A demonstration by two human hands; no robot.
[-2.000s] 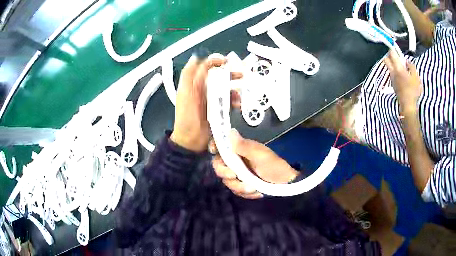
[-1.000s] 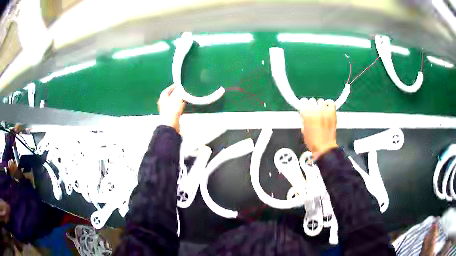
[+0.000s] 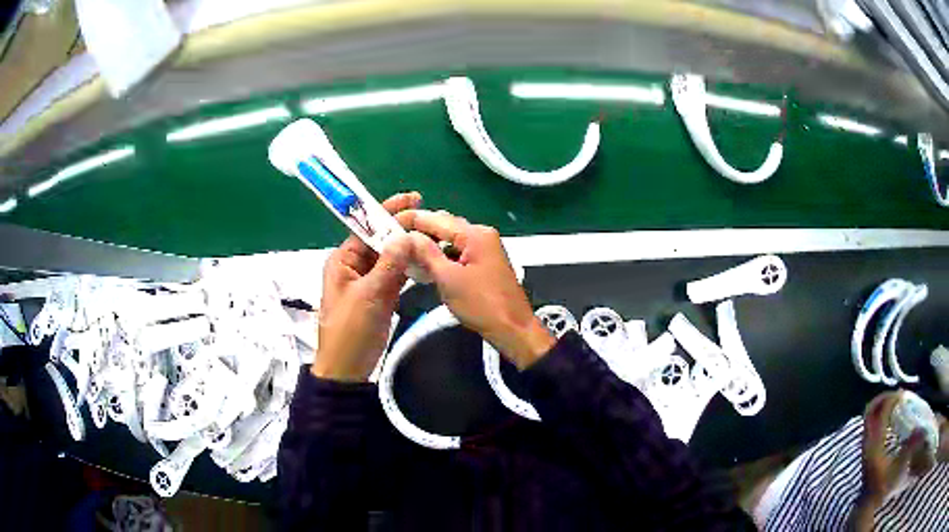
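Note:
A white curved housing (image 3: 300, 145) is held over the green belt's near edge. Its broad round end points up and left, with a blue insert (image 3: 329, 187) and thin reddish wires showing in its open side. My left hand (image 3: 359, 296) grips its lower part from below left. My right hand (image 3: 473, 275) has thumb and fingers closed on the same part from the right. The lower end of the housing is hidden by my fingers.
Two curved housings (image 3: 520, 171) lie on the green belt (image 3: 395, 135) behind. A heap of white shells (image 3: 187, 364) covers the bench at left. More shell covers (image 3: 671, 372) lie right. A person in a striped top (image 3: 832, 478) is at lower right.
My hands have left the two housings gripped at the belt and come together on one housing above the rail. Its open side with the blue insert now shows.

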